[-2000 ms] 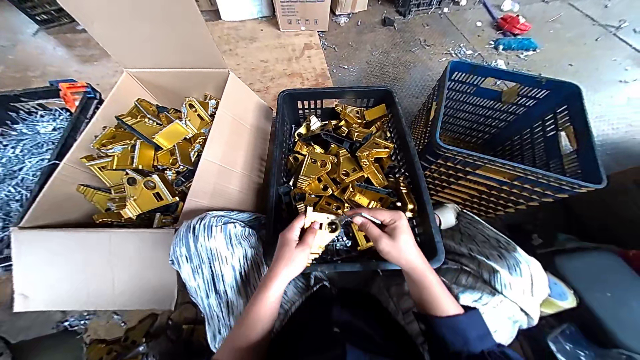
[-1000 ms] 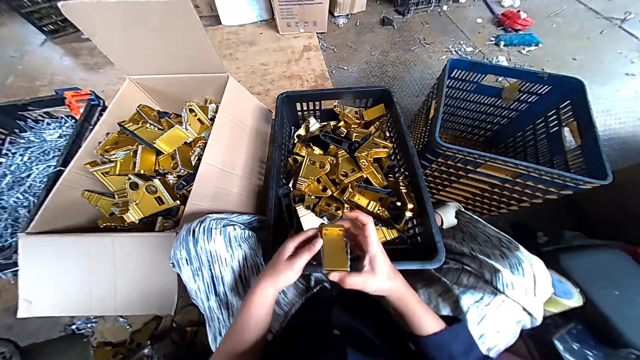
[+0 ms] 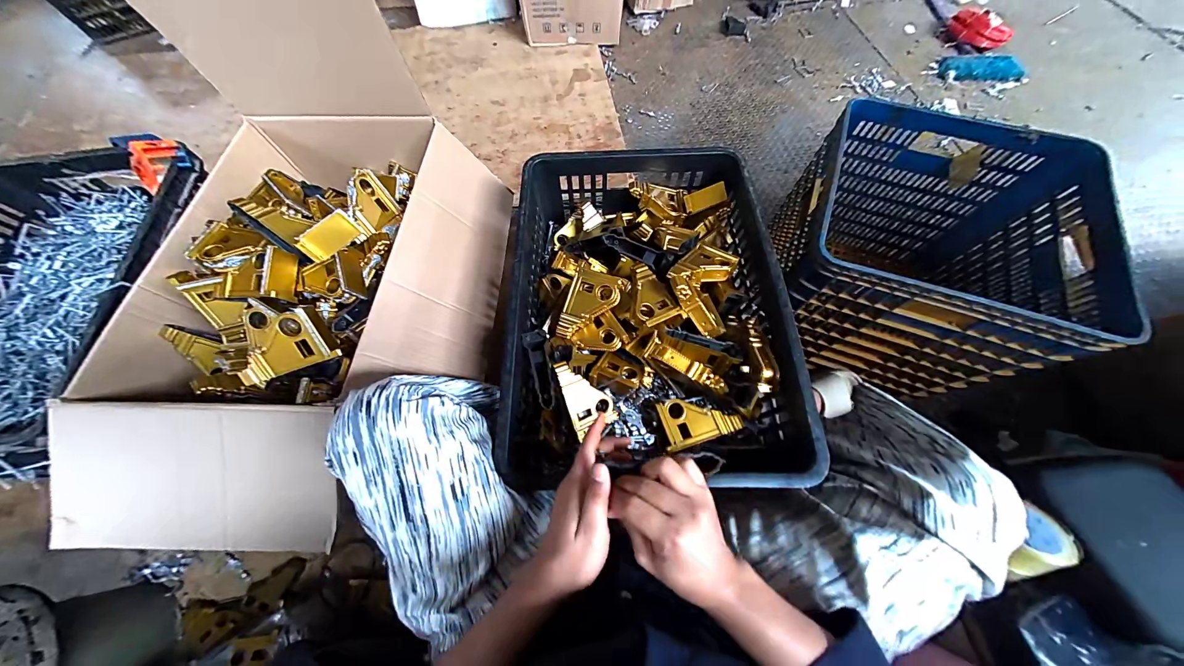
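My left hand [image 3: 581, 518] is at the near edge of a black plastic crate [image 3: 809, 462], its fingers stretched toward a gold-coloured bracket [image 3: 581, 400] inside. Beside it, touching or almost touching, my right hand [image 3: 671, 518] has its fingers curled; whether they hold something small is hidden. Many gold-coloured brackets with round holes [image 3: 592, 296] fill the crate, and small silvery metal pieces [image 3: 634, 416] lie near its front. Another gold-coloured bracket [image 3: 694, 424] lies just beyond my right hand.
To the left stands an open cardboard box [image 3: 444, 250] of similar brackets [image 3: 287, 342], with a black crate of long metal fasteners [image 3: 65, 277] beyond. A tall blue plastic crate [image 3: 971, 287] is at the right. Patterned cloth [image 3: 416, 490] covers my legs; a tape roll [image 3: 1045, 546] lies right.
The gold-coloured bracket that both hands held one second ago is no longer between them. The left hand's fingers have straightened, while the right hand's have curled.
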